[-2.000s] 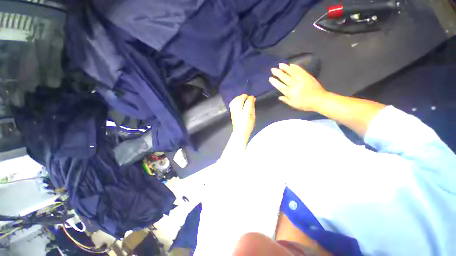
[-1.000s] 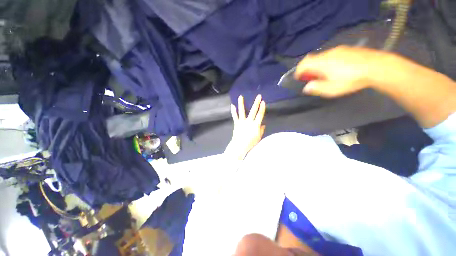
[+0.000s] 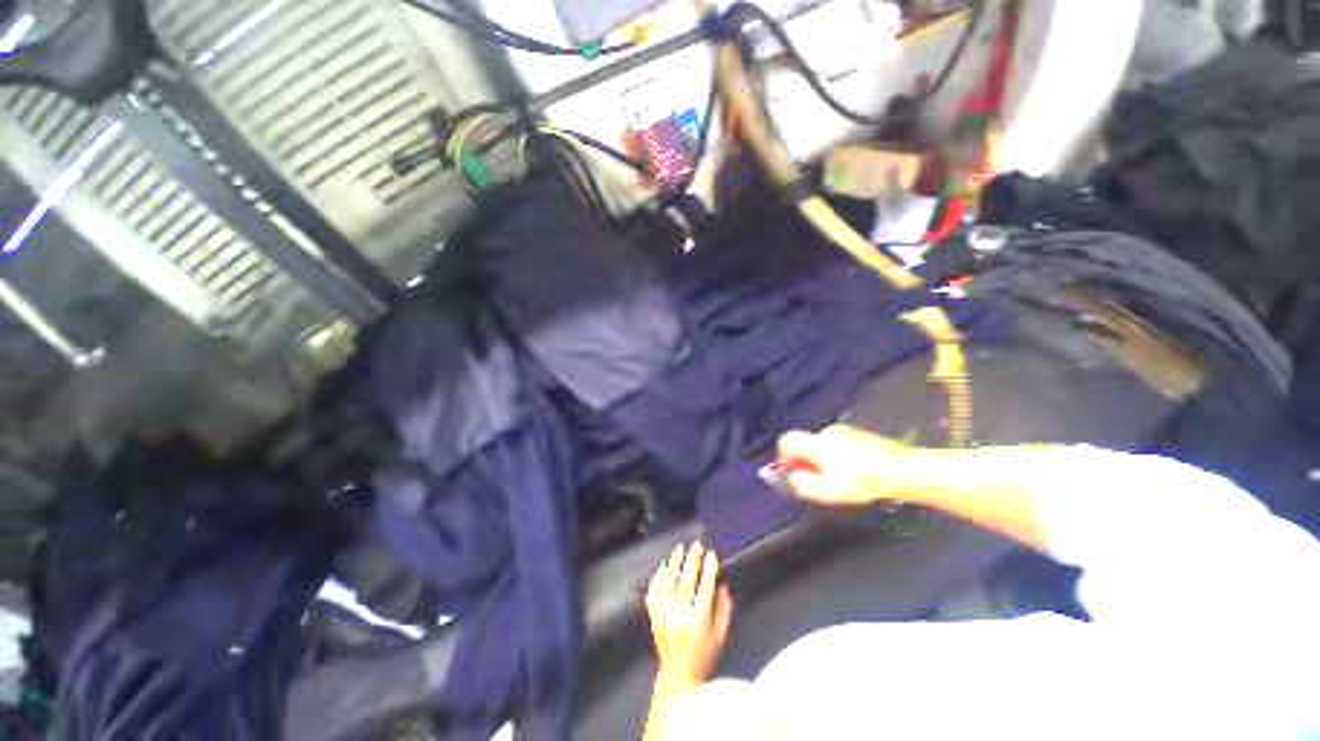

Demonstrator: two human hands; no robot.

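The navy garment (image 3: 746,507) lies over the table with one part on the grey pressing bar (image 3: 620,573). My right hand (image 3: 843,466) is closed around the steam iron (image 3: 775,473), of which only a small light tip and a bit of red show; its soleplate is mostly hidden by the hand. The iron is at the navy cloth. My left hand (image 3: 686,611) lies flat, fingers apart, at the near edge of the cloth, left of and nearer than the iron, holding nothing.
A yellowish hose (image 3: 948,379) hangs down behind my right hand. Navy garment heaps (image 3: 203,608) lie at the left. Louvred metal panels (image 3: 348,116) stand at the back left. Cables and a yellow-and-red label (image 3: 666,149) are at the back. Black cloth (image 3: 1230,159) is piled at the right.
The view has tilted up to the back wall. My right hand took the iron from the table's right end and has it at the cloth. My left hand stays beside the cloth.
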